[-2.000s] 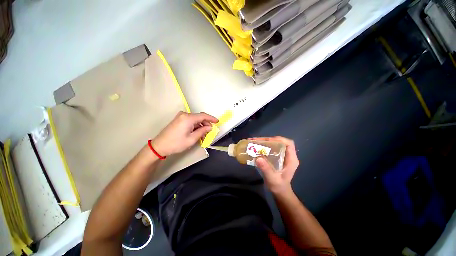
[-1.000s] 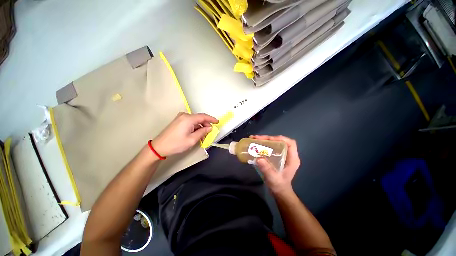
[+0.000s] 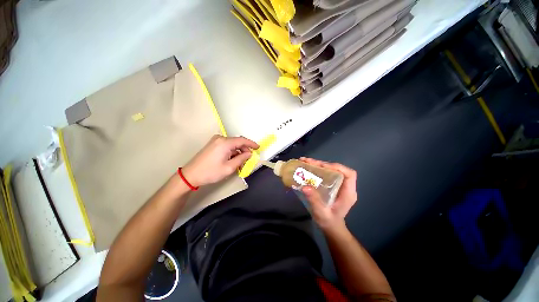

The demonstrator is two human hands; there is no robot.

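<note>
A beige bag panel [image 3: 142,153] lies on the white table, with yellow edging down both sides and two grey patches at its far edge. My left hand [image 3: 221,159] pinches the yellow strip end [image 3: 250,163] at the panel's near right corner. My right hand [image 3: 334,191] is closed around a glue bottle [image 3: 307,177] with a white and red label. The bottle is tilted, its pale nozzle pointing left with the tip at the yellow strip end. My fingers hide part of the strip.
A thick stack of beige-grey panels [image 3: 348,47] with yellow tabs stands at the upper right. Yellow tape [image 3: 268,142] lies at the table edge. At left are a specked board [image 3: 50,218], yellow-edged pieces [image 3: 13,236] and a white wad [image 3: 49,156]. A white-rimmed bucket [image 3: 176,277] is below the table.
The glue bottle's nozzle has moved up along the yellow strip end, away from the panel corner, and the bottle tilts more steeply. My left hand still pinches the strip and has hardly moved.
</note>
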